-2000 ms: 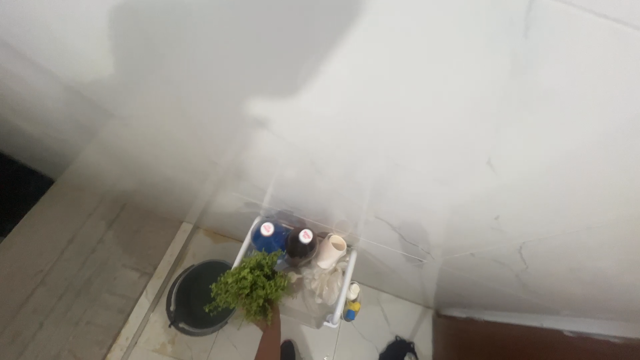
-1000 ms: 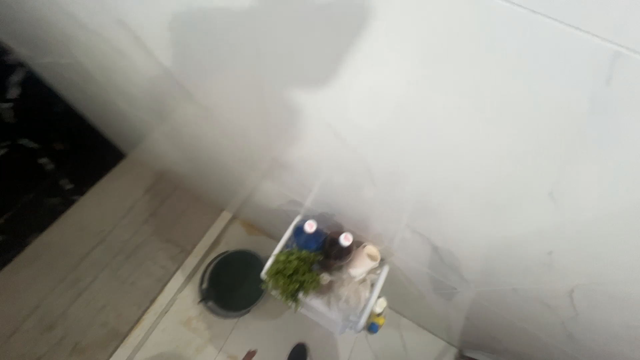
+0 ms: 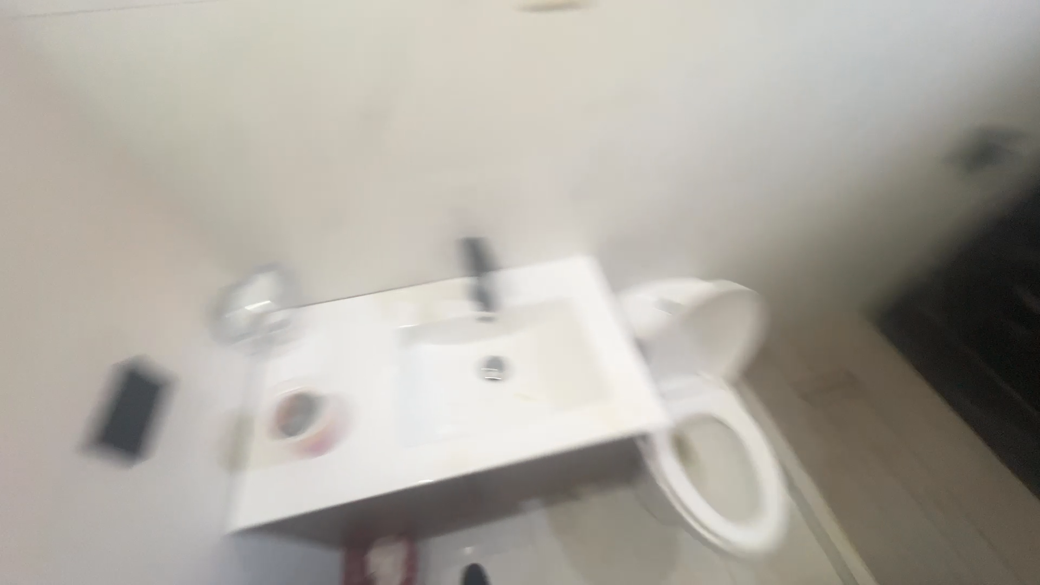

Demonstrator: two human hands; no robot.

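Neither of my hands shows in the head view now. The picture is blurred. A white washbasin with a round metal drain is set in a white vanity top, and a dark faucet stands at its back edge. Toward the vanity's left end sits a small round container, its contents too blurred to tell. A white toilet with its lid raised stands right of the vanity.
A round mirror or metal fitting is near the left wall, above a dark rectangular plate. Below the vanity, a dark red object and a dark shoe tip show on the floor. A dark area lies at far right.
The view has swung from the basket of bottles, the green leafy bunch and the bucket to the vanity and toilet. The hand at the leafy bunch two seconds ago is out of view.
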